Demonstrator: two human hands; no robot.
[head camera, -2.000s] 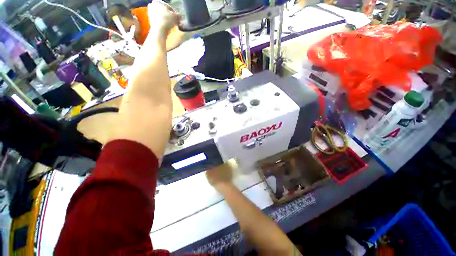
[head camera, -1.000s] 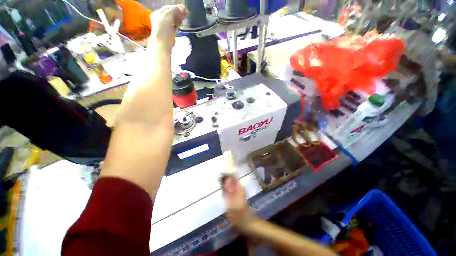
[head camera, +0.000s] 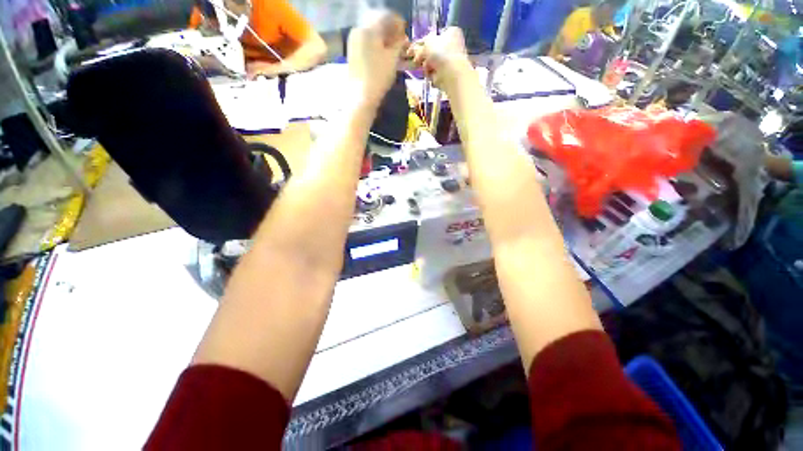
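My left hand (head camera: 380, 40) and my right hand (head camera: 440, 55) are raised at the top of the view, above and behind the sewing machine. Their fingers are bent and almost meet. Both are blurred, and whether thread or anything else is between the fingers cannot be told. The white-grey sewing machine (head camera: 453, 231) stands below my arms, its red lettering partly hidden by my right forearm. Its lit display (head camera: 374, 249) shows between my arms.
A brown parts box (head camera: 475, 295) sits right of the machine, partly behind my right arm. A red plastic bag (head camera: 607, 154) and a white bottle with green cap (head camera: 647, 227) lie farther right. A large black object (head camera: 172, 132) stands left. A person in orange (head camera: 277, 31) is behind; a blue basket (head camera: 674, 405) is low right.
My right hand has risen from the table front to beside my left hand, and the pale item seen at it no longer shows. The view has shifted; the dark thread cones are no longer visible.
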